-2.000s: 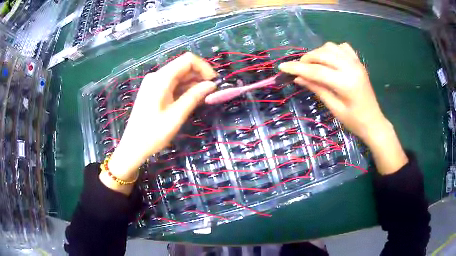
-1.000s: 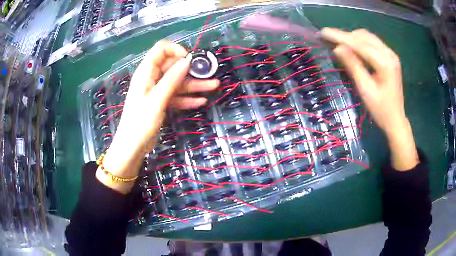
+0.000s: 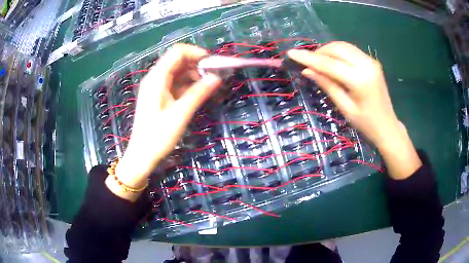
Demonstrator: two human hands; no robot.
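My right hand (image 3: 344, 85) grips the dark end of a pale pink strip or brush (image 3: 239, 62) between thumb and fingertips. The pink part points left, slightly blurred, and its tip reaches the fingertips of my left hand (image 3: 167, 100). My left hand is curled with thumb and fingers close around something small; only a pale edge shows at the pink tip, and the rest is hidden. Both hands are above a clear blister tray (image 3: 87, 128) holding rows of dark round speaker units (image 3: 252, 128) with red lead wires (image 3: 257, 186).
The tray lies tilted on a green mat (image 3: 411, 102). Stacked clear trays (image 3: 20, 118) with red and blue dots stand at the left. A second, partly filled tray (image 3: 123, 28) is at the far left edge. A white label (image 3: 208, 231) is at the near tray edge.
One second ago my left hand showed a speaker unit face up and the pink strip was away at upper right. Now the right hand has moved left, the strip meets the left fingers, and the unit is mostly hidden.
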